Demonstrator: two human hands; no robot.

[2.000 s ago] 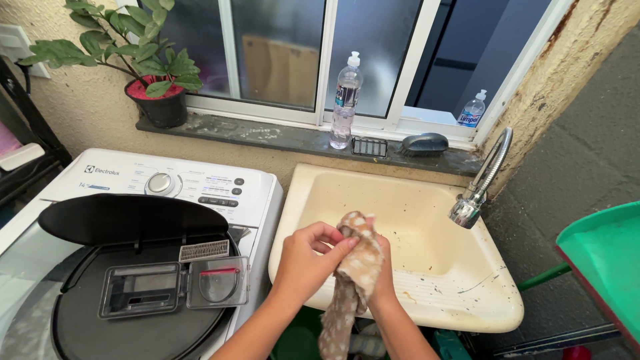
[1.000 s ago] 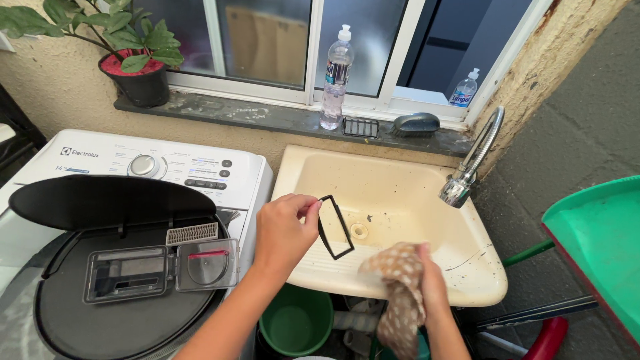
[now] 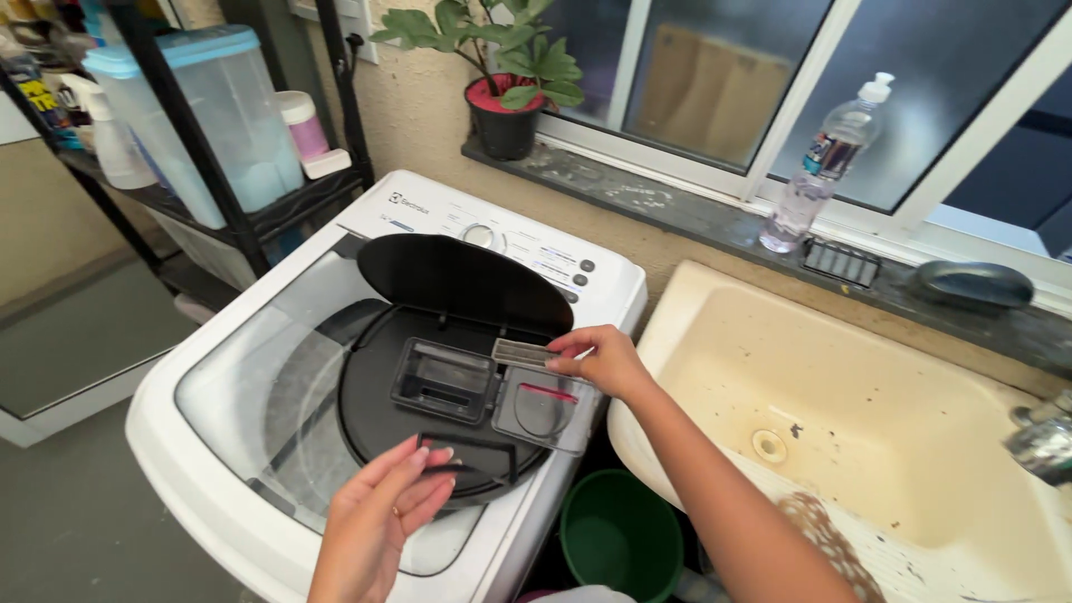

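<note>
My left hand holds a thin black rectangular frame over the front of a round black robot vacuum. The vacuum lies on the glass lid of a white washing machine, its own black cover raised. My right hand pinches the right end of a small pleated filter at the vacuum's back right. Just in front of the filter is a clear dustbin, its transparent lid folded out to the right and bearing a red strip. A spotted brown cloth lies on the sink's ribbed edge, partly behind my right forearm.
A cream sink with a chrome faucet is at right, a green bucket below. The window ledge holds a potted plant, a clear bottle and a dark soap dish. A black shelf stands at left.
The view has swung left. The cloth has left my right hand and lies on the sink. The black frame has moved from over the sink to over the vacuum, and my right hand has taken hold of the filter.
</note>
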